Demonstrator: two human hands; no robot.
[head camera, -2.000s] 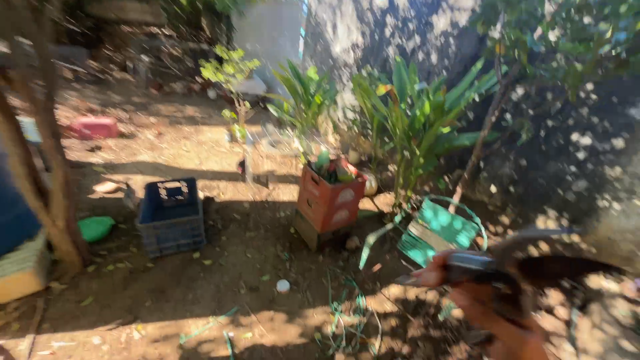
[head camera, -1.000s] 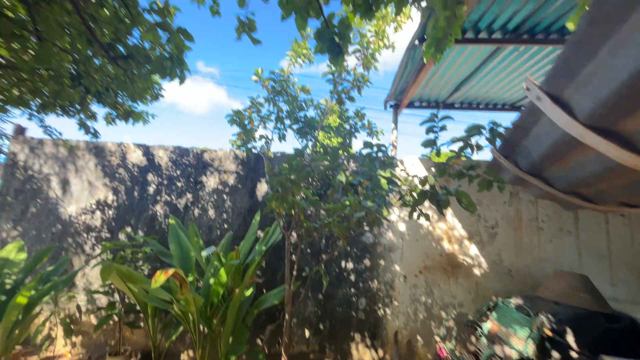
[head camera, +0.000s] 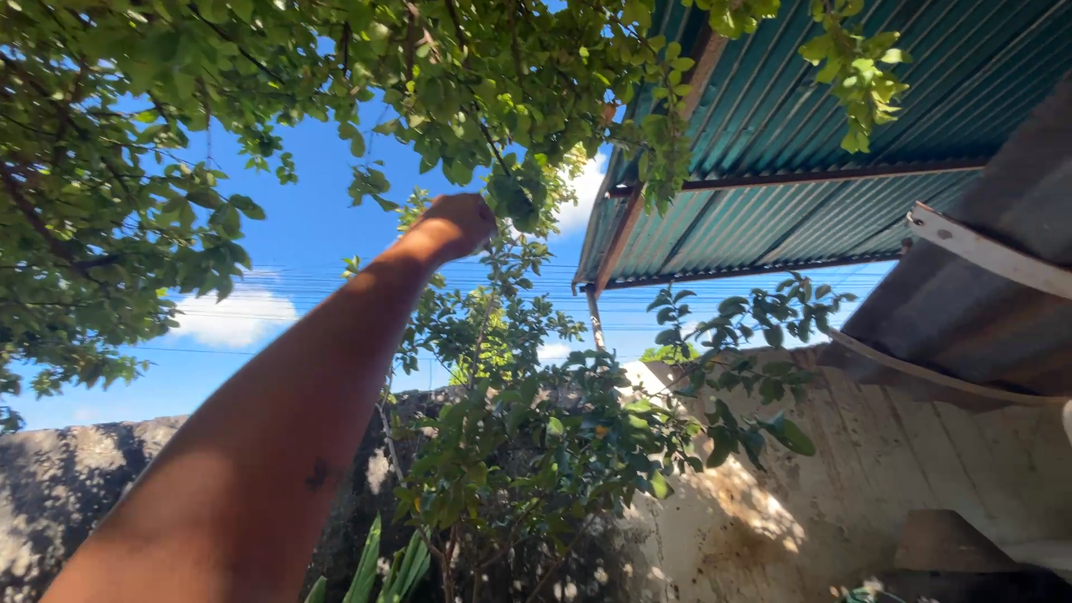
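Observation:
My left hand (head camera: 459, 224) is raised on an outstretched arm near the upper middle of the head view. Its fingers are curled closed at a leafy tree branch (head camera: 515, 197) that hangs from the canopy; the leaves lie right at the knuckles, and the grip itself is partly hidden behind the back of the hand. Below the hand stands a slender young tree (head camera: 519, 435) with dark green leaves. My right hand is out of the picture.
A corrugated metal roof (head camera: 804, 193) on a rusty frame spans the upper right. Bent corrugated sheets (head camera: 971, 310) with a pale metal strip (head camera: 997, 251) jut in at right. A weathered wall (head camera: 821, 486) runs behind the plants. Thin wires cross the sky.
The view has swung up from the ground with its crates to the canopy and roof. My left arm has come into view, raised to the branches. The hand with a dark tool seen earliest is out of view.

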